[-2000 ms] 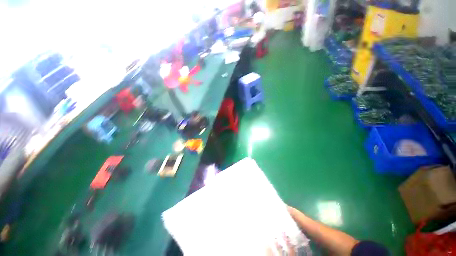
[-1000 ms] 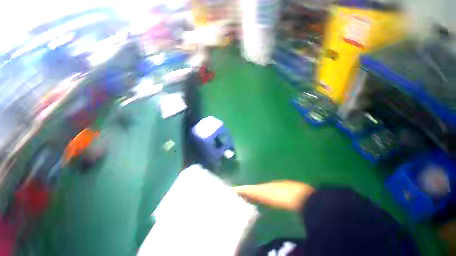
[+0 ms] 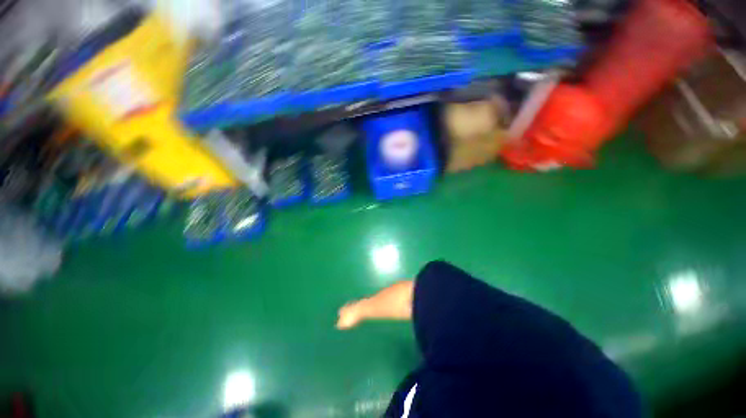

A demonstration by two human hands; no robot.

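Note:
My right hand (image 3: 350, 315) is small and blurred near the middle of the view, over the green floor (image 3: 311, 261). Its bare forearm runs into a dark sleeve at the lower right. I see nothing in the hand, but its fingers are too blurred to tell whether they are apart or closed. My left hand is not in view. The white pack does not show.
A yellow cabinet (image 3: 147, 106) leans across the upper left. Blue bins (image 3: 327, 102) of green boards line a shelf; more stand below. A blue bin (image 3: 402, 181) with a round pale thing, a brown carton (image 3: 473, 135) and red sacks (image 3: 564, 126) stand along the floor's far side.
The view has swung right, from the bench to the shelving and sacks. The white pack, seen by my right hand before, has gone out of view, as has the bench.

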